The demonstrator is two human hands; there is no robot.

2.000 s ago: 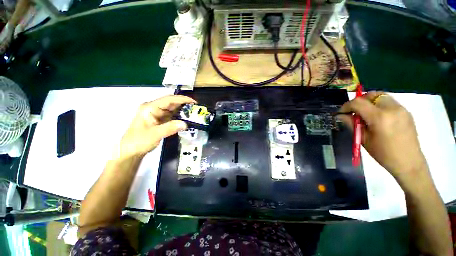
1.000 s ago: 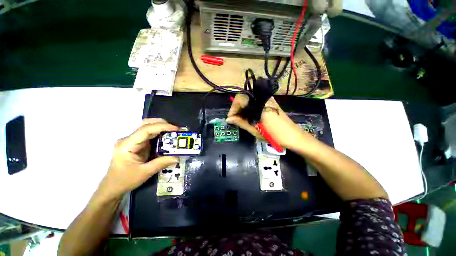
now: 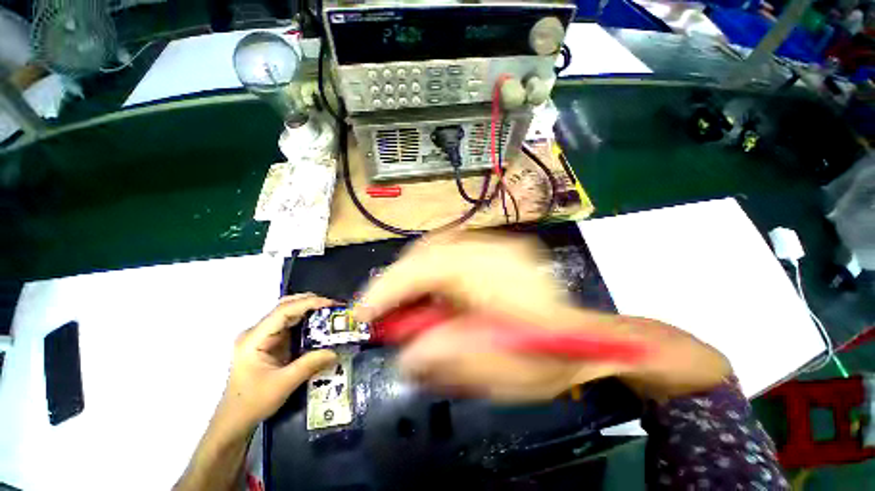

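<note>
My left hand (image 3: 278, 355) holds a small charger circuit board (image 3: 336, 327) with a yellow-edged block by its left side, above a white universal socket (image 3: 331, 395) on the black panel (image 3: 413, 443). My right hand (image 3: 489, 312) is motion-blurred. It grips a long red pen-shaped tool (image 3: 566, 343) and its fingertips are at the board's right edge. Whether they touch the board is unclear. The right hand hides the middle of the panel. The black lump with cable is not visible.
Stacked grey instruments (image 3: 437, 86) stand on a wooden board (image 3: 384, 213) behind, with black cords and a red wire. A small red piece (image 3: 383, 192) lies on the wood. A phone (image 3: 64, 372) lies left, a white charger (image 3: 786, 245) right. A red stool (image 3: 825, 422) stands lower right.
My right hand has come left and down to the board with the red tool. The left hand still holds the board. The camera view has tilted up, showing the instrument's display.
</note>
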